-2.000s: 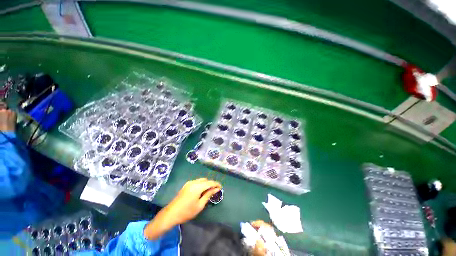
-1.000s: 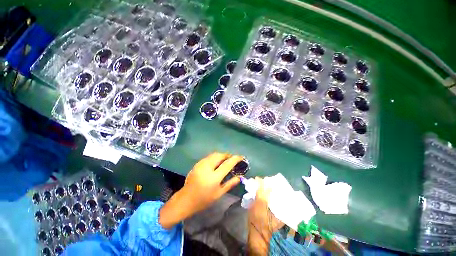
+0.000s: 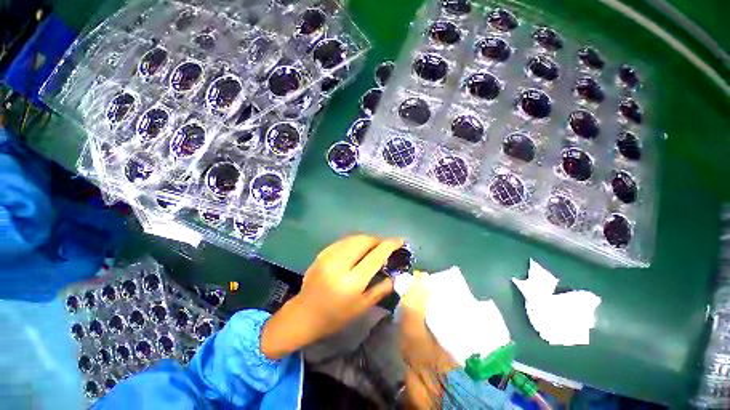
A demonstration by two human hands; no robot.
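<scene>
My left hand (image 3: 340, 284) holds a dark glossy disc (image 3: 399, 261) with a bright rim between thumb and fingers, at the bench's near edge. My right hand (image 3: 416, 328) holds a white crumpled wipe (image 3: 463, 314), and a white tip of it touches or nearly touches the disc's lower edge. A bright green piece (image 3: 490, 363), perhaps an air nozzle, shows below the wipe with a tube trailing right. The right fingers are partly hidden by the wipe. A clear tray (image 3: 512, 220) stands beyond, with dark discs in round pockets; several near-row pockets show a pale grid pattern.
Clear trays (image 3: 172, 120) overlap at odd angles on the left. Loose discs (image 3: 343, 158) lie beside the working tray's left edge. A torn white wipe (image 3: 560, 308) lies at right. A lower tray (image 3: 132, 328) sits lower left. A blue sleeve (image 3: 36, 216) of another person is at left.
The view has moved closer to the bench. My right hand has come up with the wipe to the disc in my left hand. The green piece has come into view.
</scene>
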